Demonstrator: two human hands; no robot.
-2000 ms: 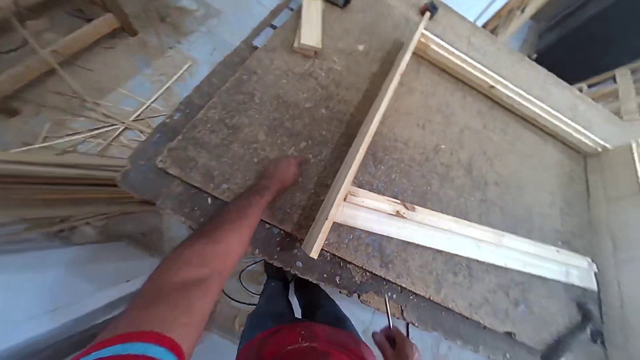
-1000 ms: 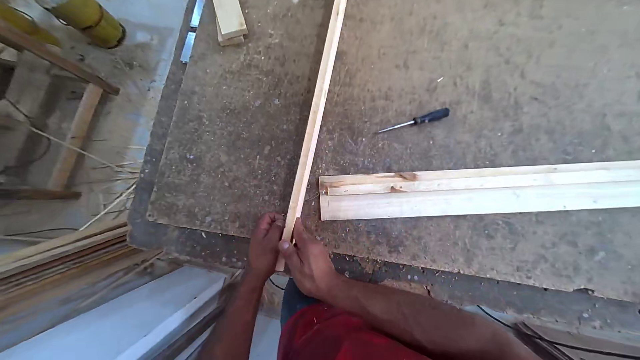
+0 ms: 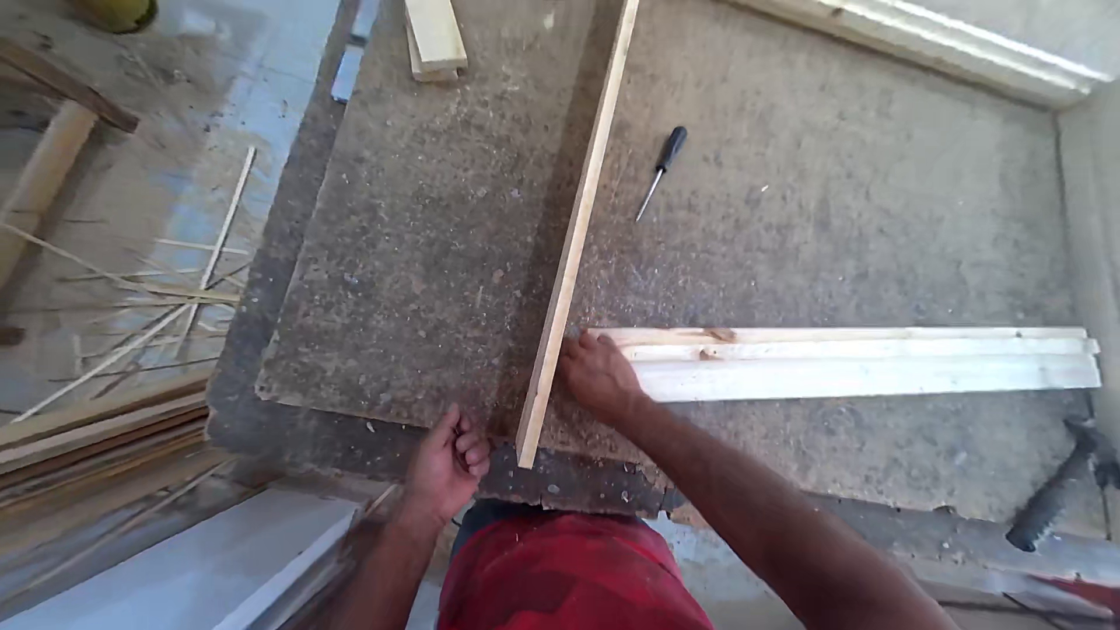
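Observation:
A long narrow wooden board [image 3: 579, 219] stands on edge across the worktable [image 3: 420, 245], its near end at the table's front edge. My left hand [image 3: 453, 459] is left of that end, fingers curled, apart from the board; whether it holds something small cannot be told. My right hand [image 3: 599, 372] rests at the left end of several pale boards [image 3: 840, 376] lying side by side, close to the standing board; its fingertips are partly hidden. A screwdriver with a black handle [image 3: 672, 149] lies beyond, right of the standing board.
Short wood pieces [image 3: 436, 39] lie at the far left of the table. A hammer [image 3: 1054, 481] lies at the right front. Long boards [image 3: 927, 44] run along the far right. Thin offcuts [image 3: 206, 280] litter the floor at left, beside stacked timber [image 3: 105, 429].
Both hands have come off the near end of the standing board. The right hand has moved to the end of the flat boards; the left has moved left of the standing one.

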